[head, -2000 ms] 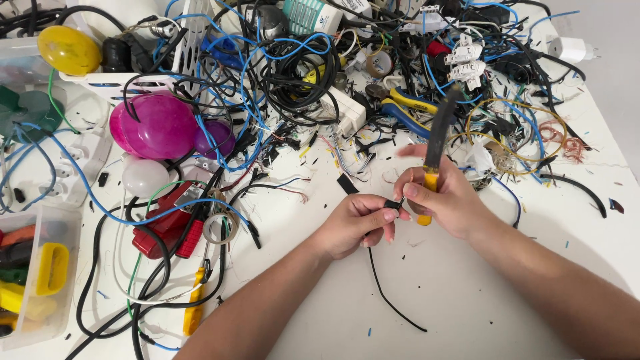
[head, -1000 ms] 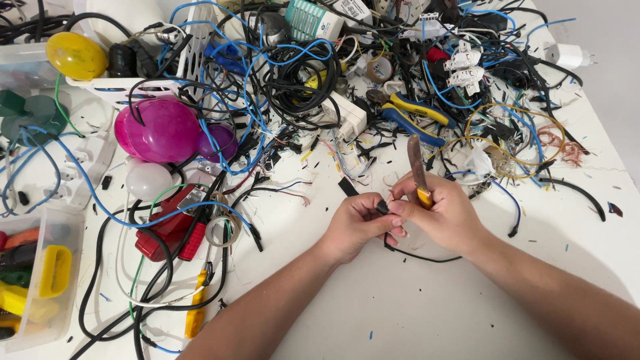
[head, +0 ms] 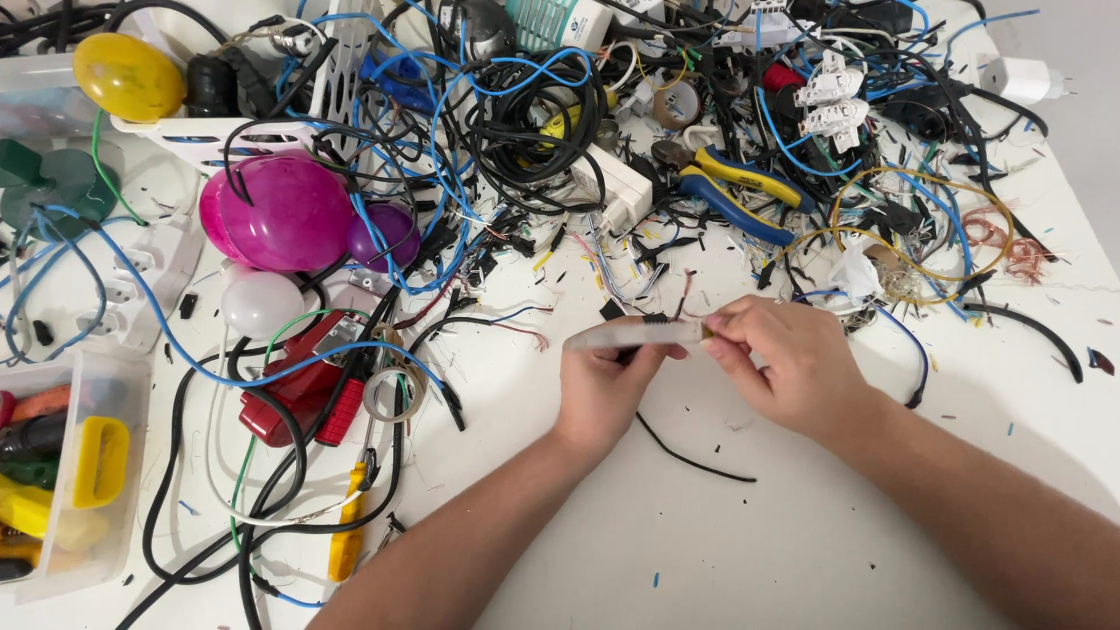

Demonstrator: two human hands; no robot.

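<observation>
My right hand point(head: 787, 367) is closed on a knife, most of its yellow handle hidden in the fingers. The knife's blade point(head: 634, 335) points left, blurred, passing over my left hand point(head: 604, 394). Between the left thumb and fingers is a black cable piece, partly hidden by the blade. A short dark wire end point(head: 685, 293) sticks up just behind the blade. Below the hands a thin black cable point(head: 691, 459) trails to the right on the white table. Whether the blade touches the cable piece cannot be told.
Blue-and-yellow pliers point(head: 744, 188) lie beyond the hands, among tangled wires and scraps. A white power adapter point(head: 621, 188) is beside them. At left are a magenta balloon point(head: 280, 214), a red tool point(head: 302, 376), a yellow-handled tool point(head: 347, 534) and a clear plastic box point(head: 74, 525) of tools.
The knife has swung from upright to lying nearly level, its blade now pointing left across my left hand. Both hands remain close together.
</observation>
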